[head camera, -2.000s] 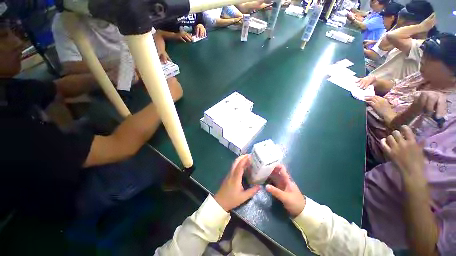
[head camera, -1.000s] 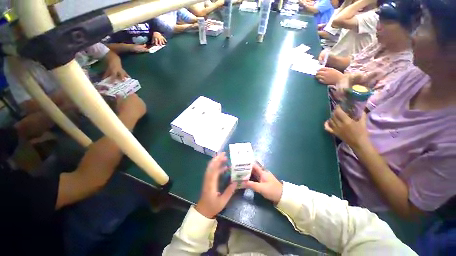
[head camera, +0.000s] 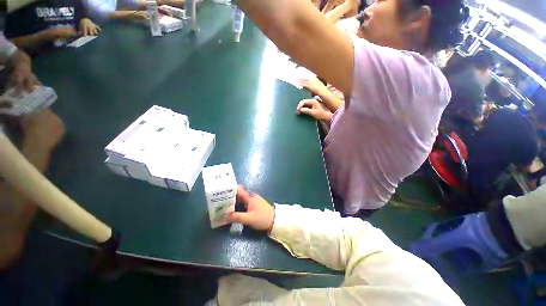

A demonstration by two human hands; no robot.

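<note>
A white printed retail box stands upright near the table's front edge, with small dark text and a green patch on its side. My right hand grips its right side with thumb and fingers. My left hand is not in view. A stepped stack of white boxes lies flat on the table, behind and to the left of the held box.
The dark-green table has its front edge near my body. A cream pipe crosses at the left. A person in a pink shirt leans over the right edge with an arm raised. A blue stool stands at the right.
The view has turned right. My left hand has let go of the box and left the picture; my right hand still holds it. The person in pink has raised an arm over the table.
</note>
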